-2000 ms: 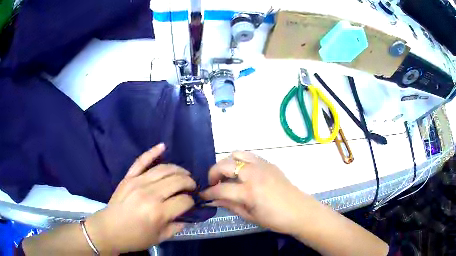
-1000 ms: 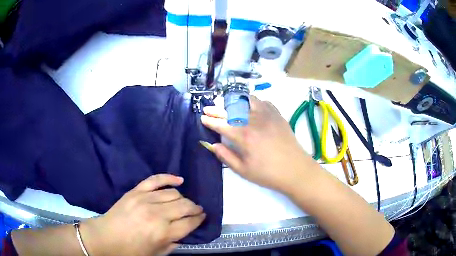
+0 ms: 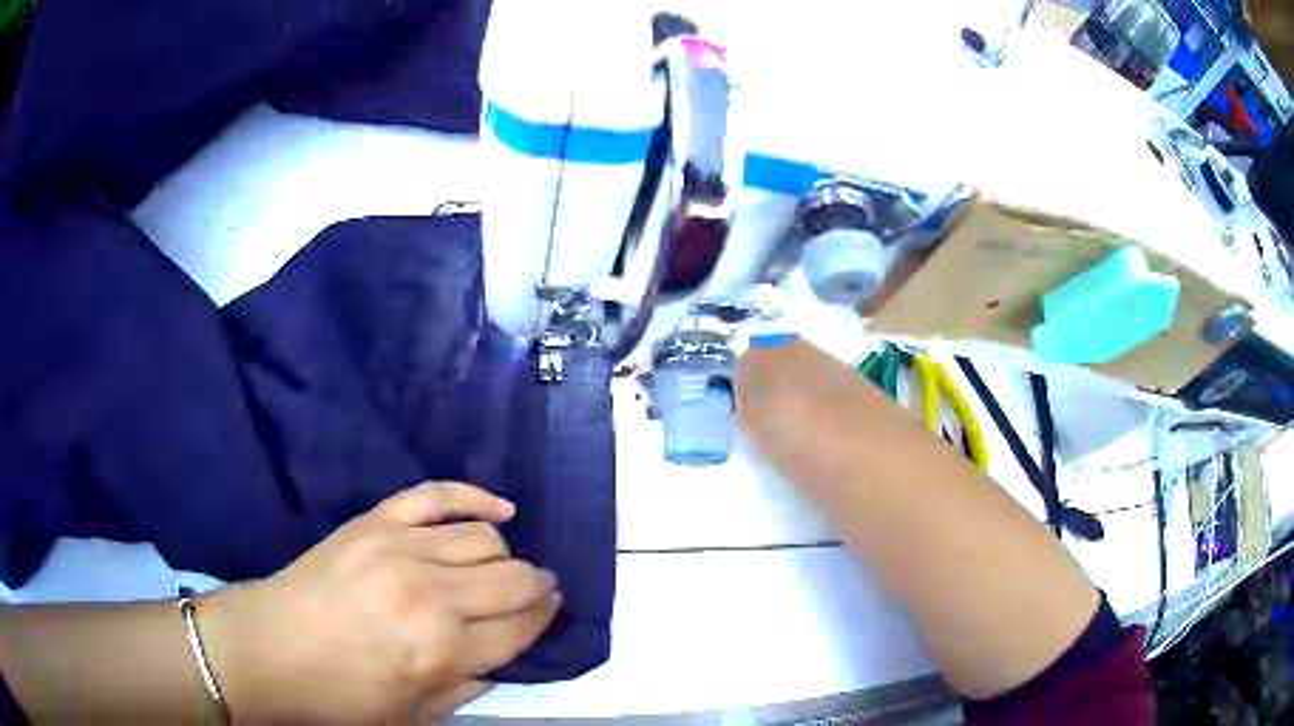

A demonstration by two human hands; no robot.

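Note:
Dark navy cloth covers the left of the white table, its folded edge running under the presser foot. My left hand lies flat on the cloth's front part, fingers slightly bent, pressing it down. My right forearm reaches up from the lower right to the machine head. My right hand is hidden behind the machine head and the grey-blue cylinder, so its fingers do not show.
Scissors with yellow and green handles lie partly hidden behind my right forearm. Black cords lie right of them. Cardboard with a mint piece is on the machine front. A measuring tape runs along the front edge.
My right hand has gone from the cloth's front edge, past the presser foot, to behind the machine head. My left hand has stopped pinching the edge and lies on the cloth. The view has shifted.

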